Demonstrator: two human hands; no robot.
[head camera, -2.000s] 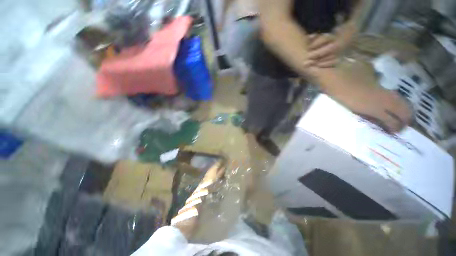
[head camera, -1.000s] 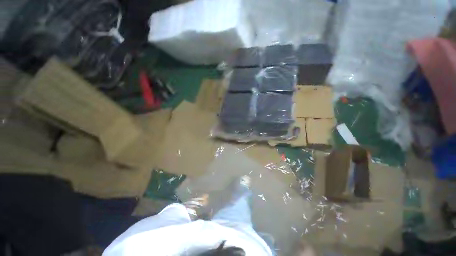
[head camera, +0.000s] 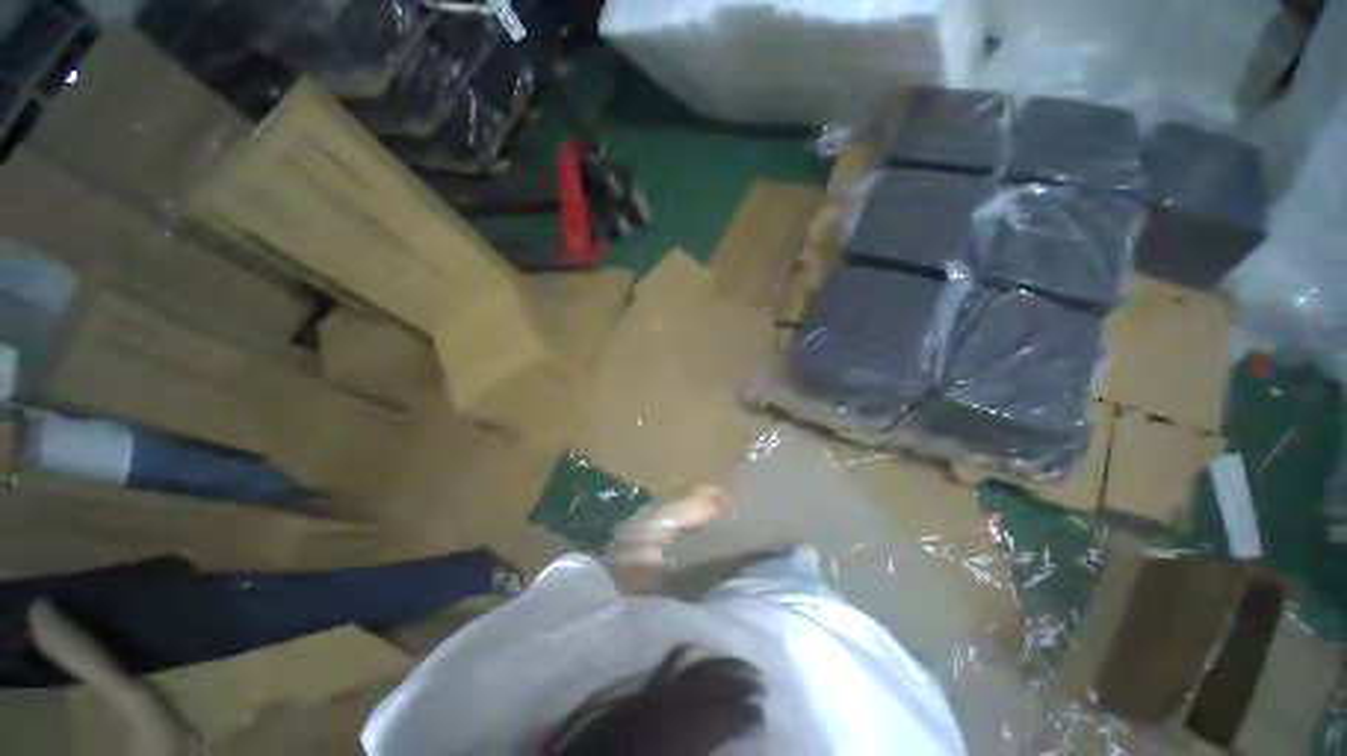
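Observation:
My left hand (head camera: 694, 508) is small and blurred, reaching out just beyond my white sleeve at the lower middle. Pale strips show on the forearm. I see nothing clearly held in it, and its fingers cannot be made out. My right hand is not in view. Dark grey units (head camera: 872, 337) in clear plastic stand in rows on brown cardboard at the upper right. A small open brown box (head camera: 1182, 650) lies on the floor at the lower right.
Long brown cardboard (head camera: 347, 222) stands at the upper left, near a red metal part (head camera: 576, 207). Another person's dark-clothed legs (head camera: 266, 606) and bare arm (head camera: 111, 679) are at the lower left. White wrapped goods (head camera: 798, 52) stand at the back. Scraps litter the floor.
My view has swung left, away from the white carton and the person at it. The dark units and open box now sit further right, and another person's legs appear at left.

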